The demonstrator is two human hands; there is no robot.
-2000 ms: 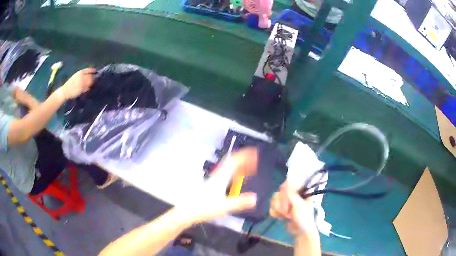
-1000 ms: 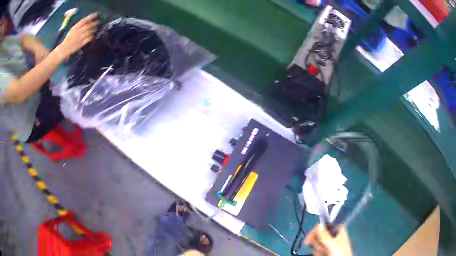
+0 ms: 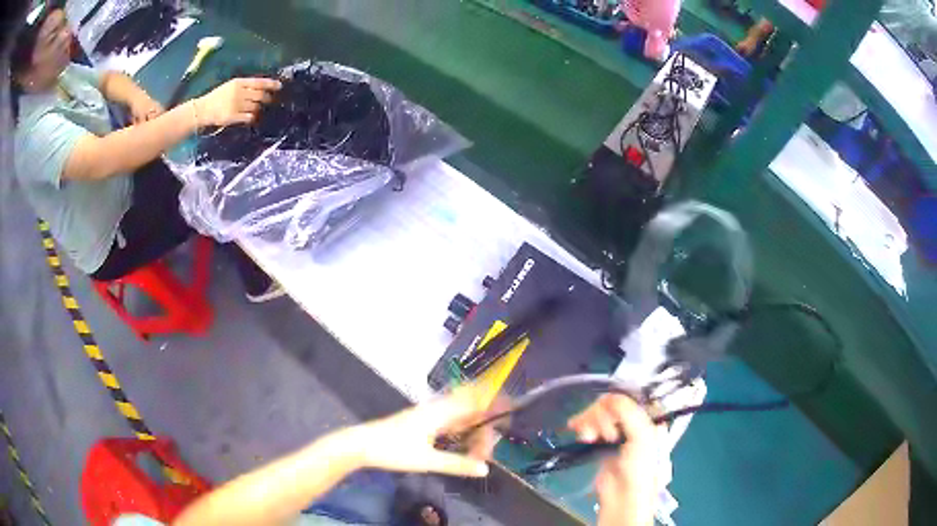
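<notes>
The flat black control unit (image 3: 550,308), with white lettering and knobs on one end, lies on the bench. A dark handpiece and a yellow label show on its top. My right hand (image 3: 616,431) is closed around a bundle of black cords (image 3: 719,409) and a clear hose (image 3: 745,257), whose loops rise beyond it, blurred. My left hand (image 3: 457,426) is at the unit's near edge, fingers spread, by the cord and hose ends; whether it holds one is unclear. White cloth (image 3: 649,344) lies behind my right hand.
A seated person (image 3: 92,154) at the left reaches onto a large clear bag (image 3: 298,195) of black strands. A silver fan unit (image 3: 663,113) stands beyond. A green post (image 3: 791,113) rises at right. Cardboard (image 3: 873,493) is at the lower right, a red stool (image 3: 134,478) at the lower left.
My left hand has come back into view beside the control unit. My right hand has moved a little left and up with the cords and hose, and the hose loop has swung.
</notes>
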